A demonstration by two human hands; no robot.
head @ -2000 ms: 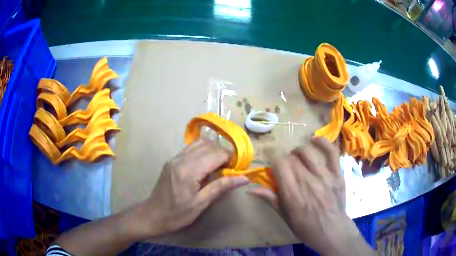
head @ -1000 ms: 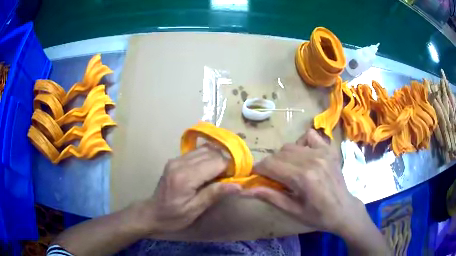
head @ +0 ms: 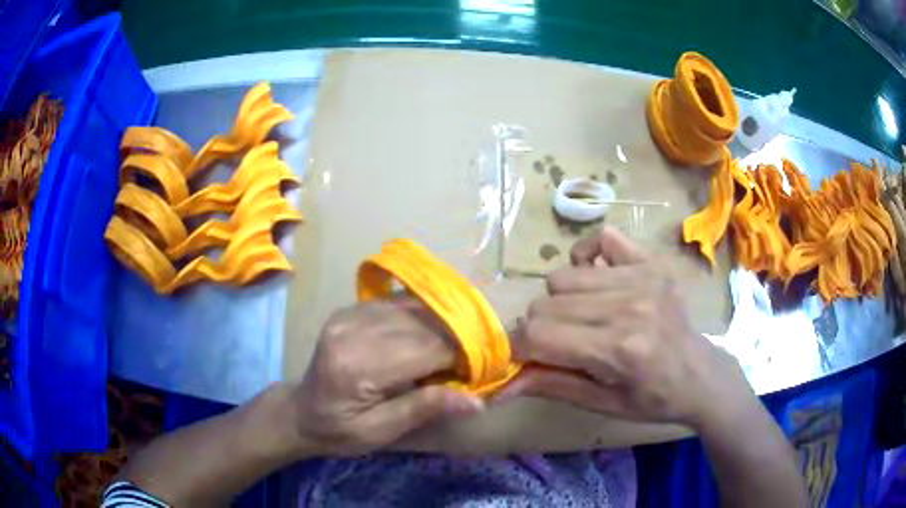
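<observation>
An orange oval ring (head: 437, 298) is held above the near part of the cardboard sheet. My left hand (head: 382, 367) grips it, with fingers through the loop and the thumb at its lower end. My right hand (head: 616, 332) is closed on the orange wavy tail (head: 541, 368) where it meets the ring; my fingers hide most of the tail and the joint. The white glue cup (head: 583, 199) stands beyond my right hand, with a thin pale glue stick (head: 638, 203) resting across it.
Joined ring-and-tail assemblies (head: 214, 213) lie in a row at left, beside a blue bin (head: 75, 238). Stacked rings (head: 693, 111), a white bottle (head: 765, 119) and heaped wavy tails (head: 820, 228) are at right. The green surface (head: 377, 25) runs along the back.
The view has shifted, so the bench items appear further right and more of the left bin shows. Both hands still hold the ring and tail; the tail is now more hidden by my right hand.
</observation>
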